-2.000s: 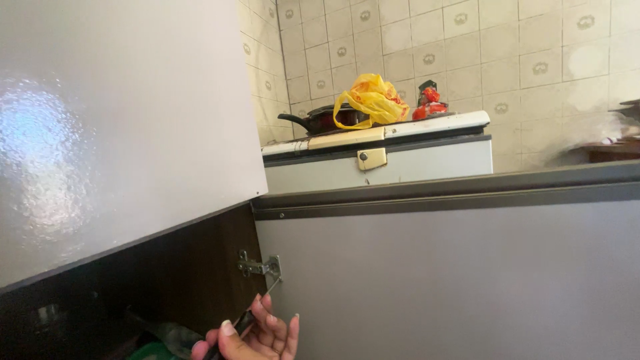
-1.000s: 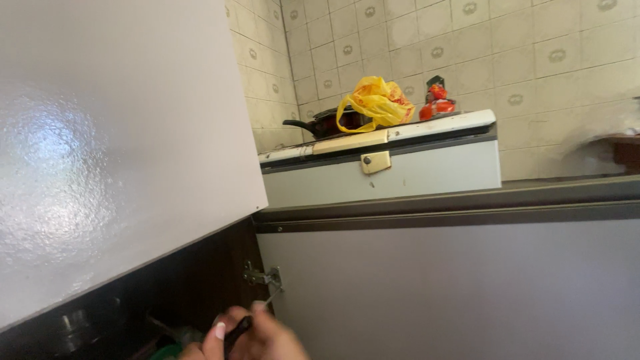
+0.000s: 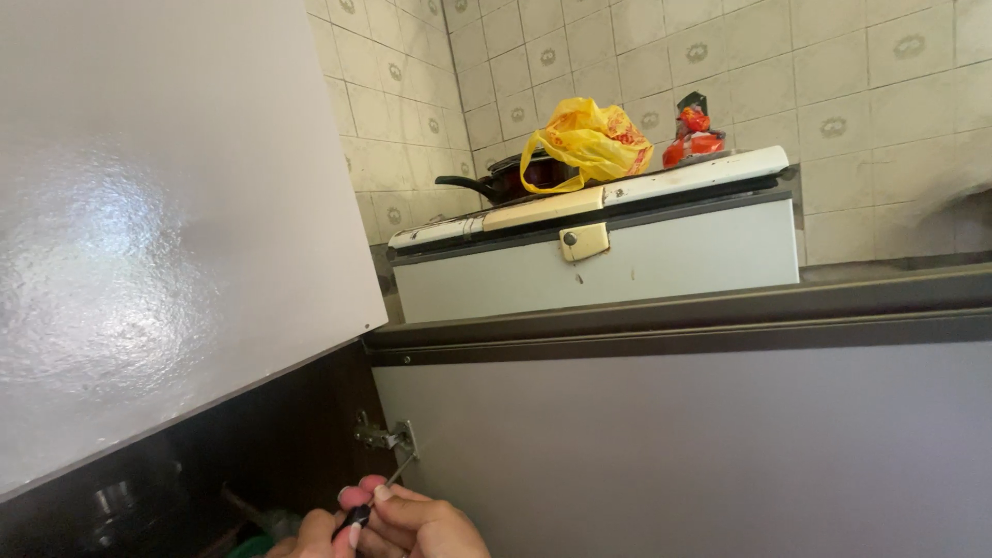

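A screwdriver with a dark handle [image 3: 356, 518] and thin metal shaft slants up to the metal cabinet hinge [image 3: 389, 435]. Its tip meets the lower part of the hinge plate on the cabinet door [image 3: 659, 449]. My right hand [image 3: 426, 523] has thumb and fingers around the shaft, near the top of the handle. Lower left of it, my left hand [image 3: 314, 536] grips the handle. Both hands touch or nearly touch each other, and the frame's bottom edge cuts them off.
A glossy white panel [image 3: 178, 232] fills the left, above the dark cabinet interior [image 3: 256, 434] with a green item [image 3: 252, 547]. Behind the door, a pan [image 3: 527, 177], a yellow plastic bag [image 3: 593, 147] and a red package [image 3: 695, 143] sit on a white appliance top [image 3: 697, 175].
The right hand now shows more fully around the screwdriver's shaft, its fingers closer to the hinge. The screwdriver's tip stays at the hinge plate.
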